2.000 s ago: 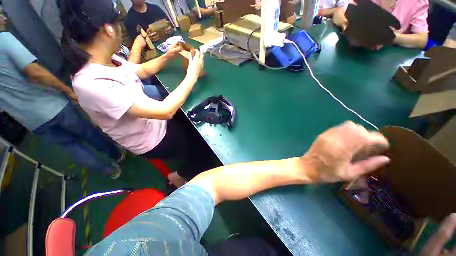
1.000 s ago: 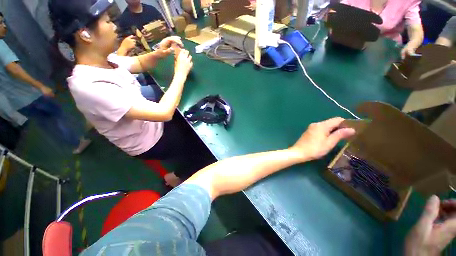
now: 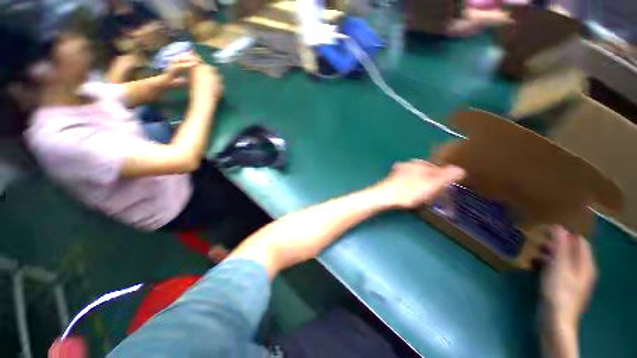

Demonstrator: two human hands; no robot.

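Note:
An open brown mailer box (image 3: 466,241) sits on the green bench top with its lid (image 3: 524,168) standing up. Dark cables (image 3: 487,220) lie inside, with a shiny clear patch at the left end. My left hand (image 3: 422,183) grips the box's left end, thumb and fingers at the side flap. My right hand (image 3: 569,262) is at the right end, fingers on the flap there. The frame is motion-blurred, so finger detail is unclear.
A black looped object (image 3: 255,148) lies near the bench edge. A white cord (image 3: 398,98) runs to a blue device (image 3: 351,47). A large carton (image 3: 597,143) stands behind the lid. A person in pink (image 3: 115,150) works at left; another person's hand shows at top right.
The view has shifted, so the scene sits further left. My right hand has come up to the box's right end. My left hand has moved from above the box to its left end.

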